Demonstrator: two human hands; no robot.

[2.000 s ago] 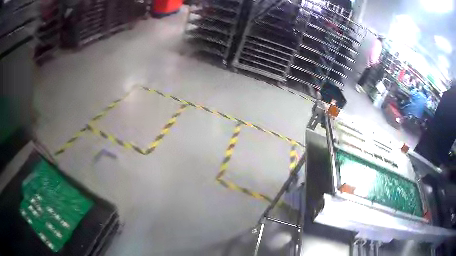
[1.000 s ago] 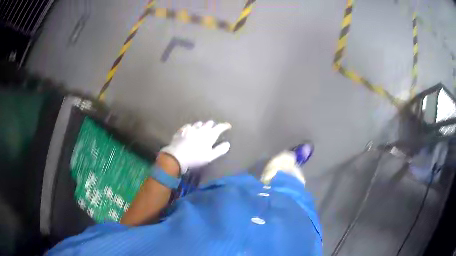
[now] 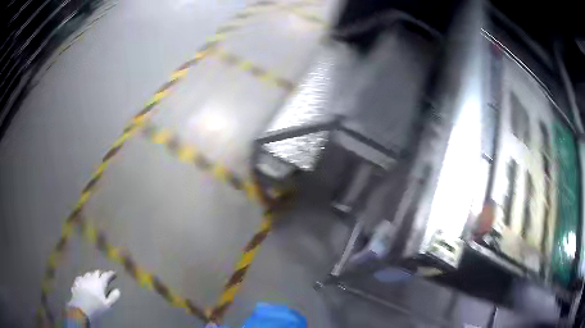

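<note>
My left hand (image 3: 93,295), in a white glove, is small and near the lower left edge, over the floor. Its fingers are apart and it holds nothing. My right hand is not in view. A blue piece of my clothing (image 3: 276,316) shows at the bottom edge. On the right, a pale frame with dark slots (image 3: 523,173) lies on metal equipment, with a green board (image 3: 566,198) at its far right side. An orange-brown block (image 3: 485,219) sits at the frame's near corner. All of this is blurred.
Yellow-black tape (image 3: 240,272) marks boxes on the grey floor (image 3: 173,237). A dark-framed stand or cart with a shiny silvery surface (image 3: 298,138) stands in the middle. A bright metal rail or panel (image 3: 455,173) edges the equipment at right. Dark racks are at upper left.
The view has swung right. The green board at lower left has gone out of view, and the equipment at right is nearer. My left hand now shows lower left; the right hand has left view.
</note>
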